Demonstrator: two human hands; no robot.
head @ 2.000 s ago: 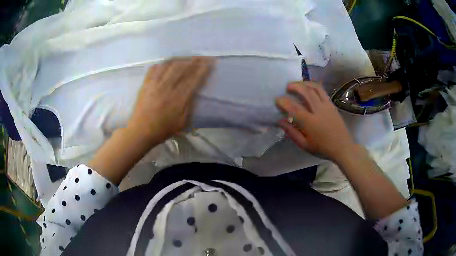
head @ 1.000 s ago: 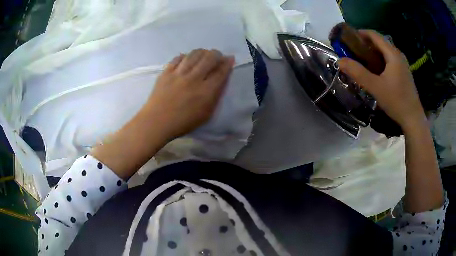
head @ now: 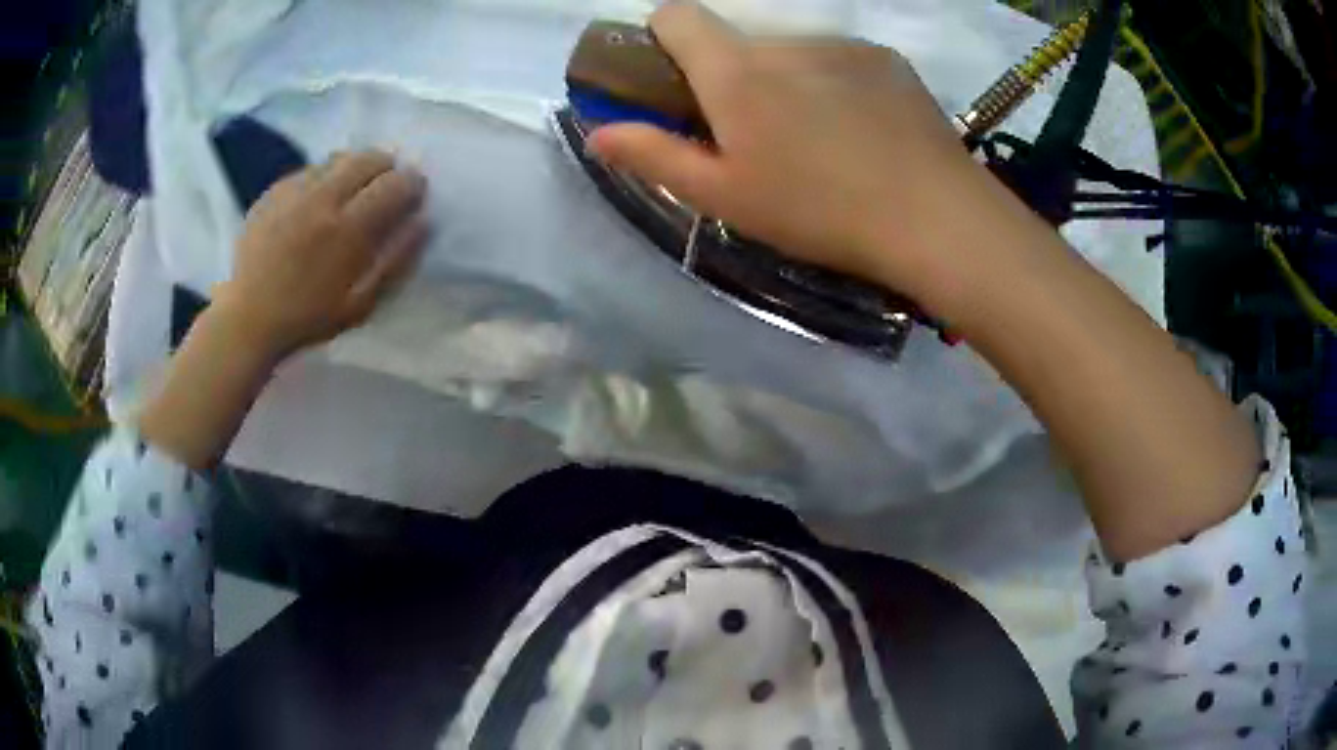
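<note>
A white garment [head: 484, 191] lies spread over the board, with loose folds along its near edge. A steam iron [head: 733, 279] rests on the cloth at the upper middle, its sole against the garment and its tip to the upper left. My right hand [head: 821, 132] grips the iron's brown and blue handle from above. My left hand [head: 330, 242] lies on the garment to the left of the iron, fingers bent; whether it pinches the cloth is hidden. The dark navy board [head: 257, 158] shows through gaps beside my left hand.
A yellow hose [head: 1034, 73] and dark cords [head: 1173, 202] run from behind the iron to the right. A stack of pale striped material [head: 74, 264] stands at the left edge. Green floor with yellow lines shows at the rim.
My right hand took the iron from the right side and has moved it left onto the garment. My left hand has moved left. The view has shifted, and the iron's place at right is out of sight.
</note>
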